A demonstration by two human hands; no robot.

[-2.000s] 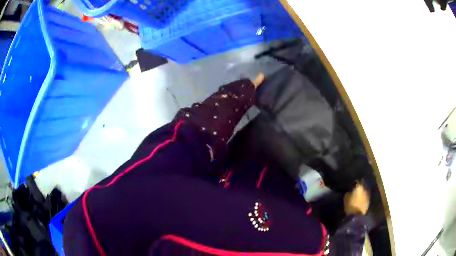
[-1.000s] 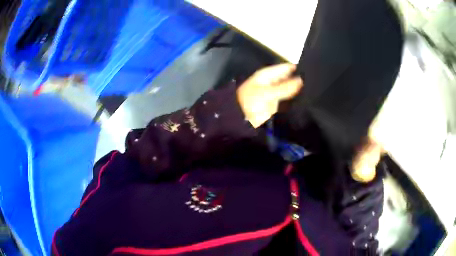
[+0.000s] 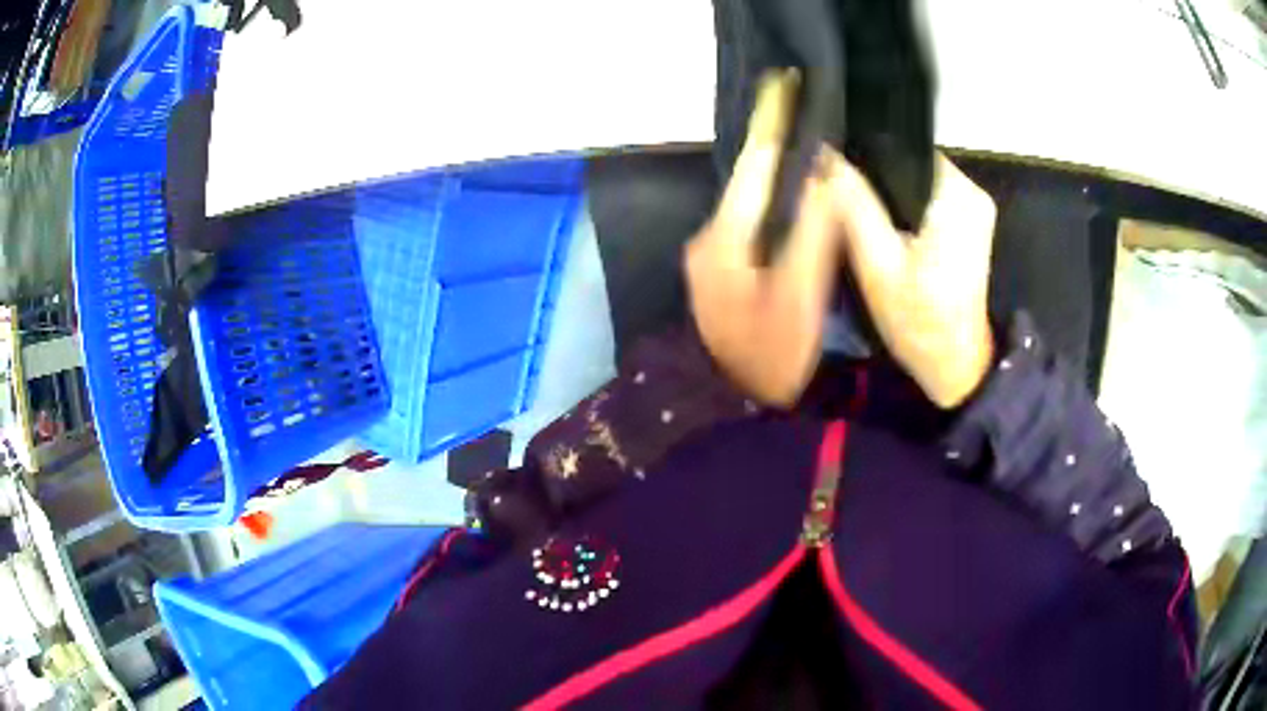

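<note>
A black fabric piece (image 3: 882, 84) stands up folded between my hands, over the front edge of the white table (image 3: 486, 84). Its top is cut off by the picture's upper edge, and it is partly blurred. My left hand (image 3: 764, 264) grips its left part, with the fingers pointing up. My right hand (image 3: 924, 285) holds its lower right part. The two hands are close together above the table edge, in front of my chest. The fingertips are partly hidden by the fabric.
A perforated blue crate (image 3: 278, 333) with black strips (image 3: 174, 403) over its side stands at the left, beside more blue crates (image 3: 479, 299). Another blue crate (image 3: 278, 597) is at the lower left. A thin dark tool (image 3: 1202, 42) lies on the table at upper right.
The view has turned to face the table. My hands have come together and lifted the black fabric from my lap to the table edge, where it is now folded narrow.
</note>
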